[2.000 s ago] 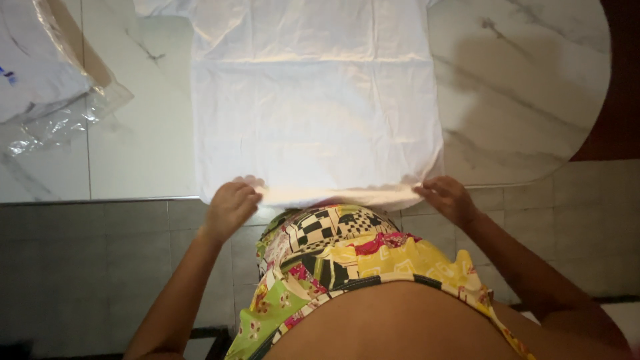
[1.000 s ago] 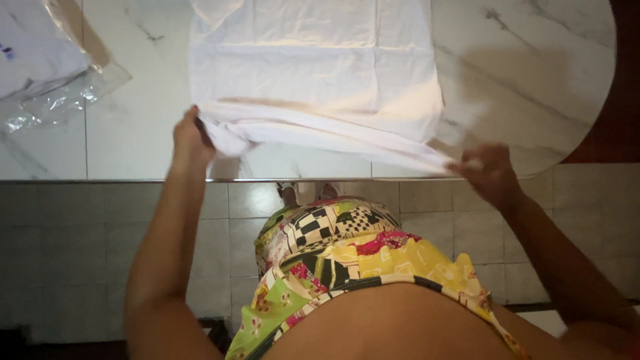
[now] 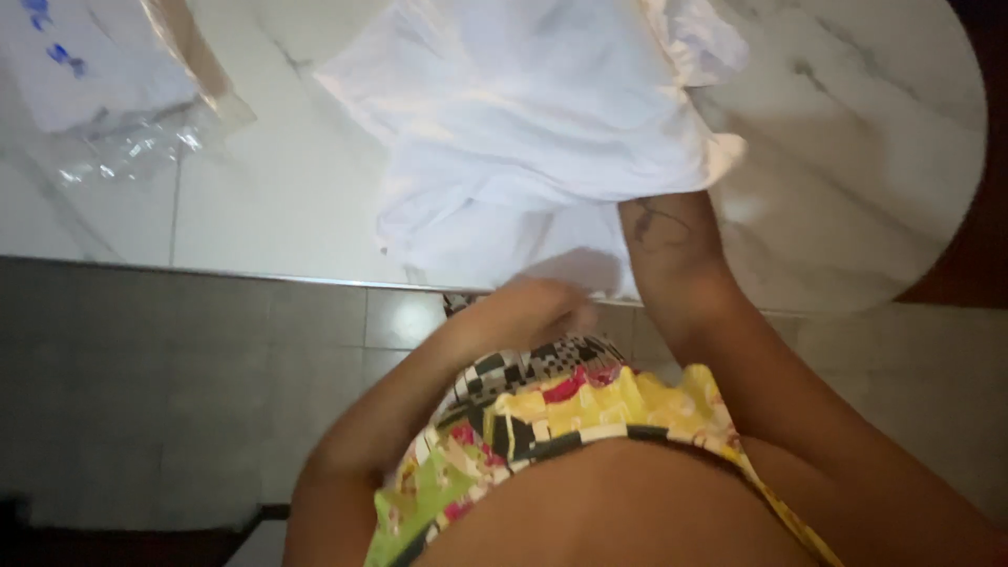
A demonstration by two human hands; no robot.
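Note:
A white cloth garment (image 3: 520, 102) lies bunched on the marble-patterned table, its lower part reaching the near edge. My right forearm goes in under the garment's right side, so the right hand is hidden by the cloth. My left hand (image 3: 551, 307) is blurred at the table's near edge, just below the garment's lower part. Whether its fingers hold any cloth cannot be made out.
At the upper left, a clear plastic bag (image 3: 142, 146) holds folded white cloth with blue marks. The table (image 3: 850, 197) has a rounded right end. Grey floor tiles (image 3: 213, 386) show below its near edge.
The garment was spread flat, its hem held at both sides; now it is bunched. My left hand has moved right and towards my body. My right hand has gone under the cloth.

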